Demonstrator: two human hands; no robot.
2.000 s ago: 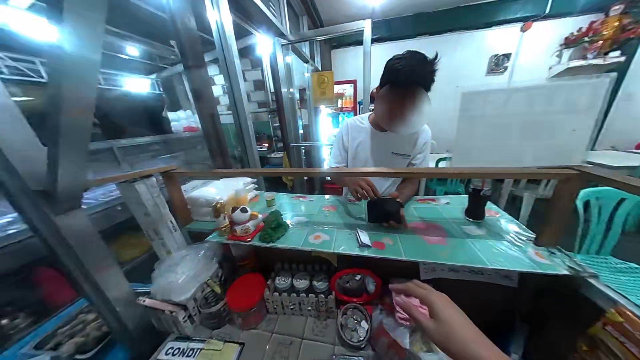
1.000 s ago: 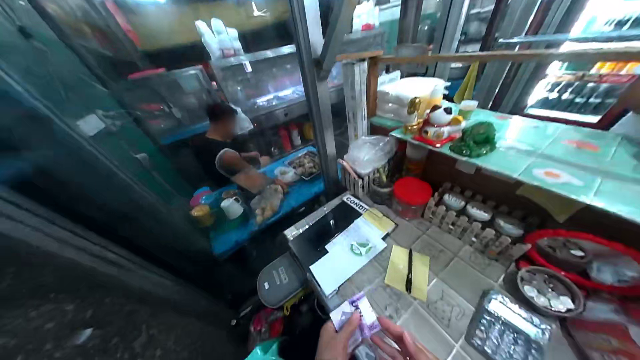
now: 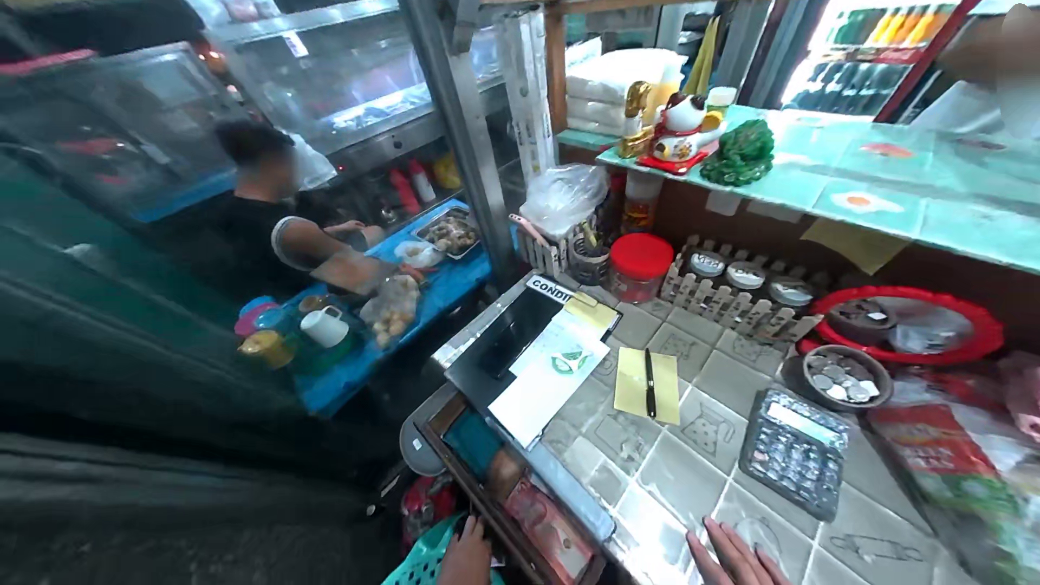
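Note:
At the bottom of the head view, my left hand (image 3: 466,557) is at the front edge of a pulled-out wooden drawer (image 3: 474,486); whether its fingers grip the edge is not clear. Reddish banknotes (image 3: 549,532) lie in the drawer. My right hand (image 3: 735,557) rests on the tiled counter with fingers apart, nothing visible in it. Beyond it lies a calculator (image 3: 795,452). A black pen (image 3: 650,383) rests on a yellow paper (image 3: 630,380). Left of these, white paper (image 3: 530,400) lies on a black clipboard (image 3: 471,371).
A bowl of coins (image 3: 847,378), a red-lidded jar (image 3: 641,268) and a small picket fence (image 3: 731,307) stand at the counter's back. A raised ledge (image 3: 812,191) holds figurines. A person (image 3: 276,203) works at a blue table (image 3: 439,301) on the left. A teal basket (image 3: 422,556) sits low.
The view has swung left and down since the oldest frame. One second ago both hands held a purple banknote; now they are apart, the left at the open drawer, and that note is not visible.

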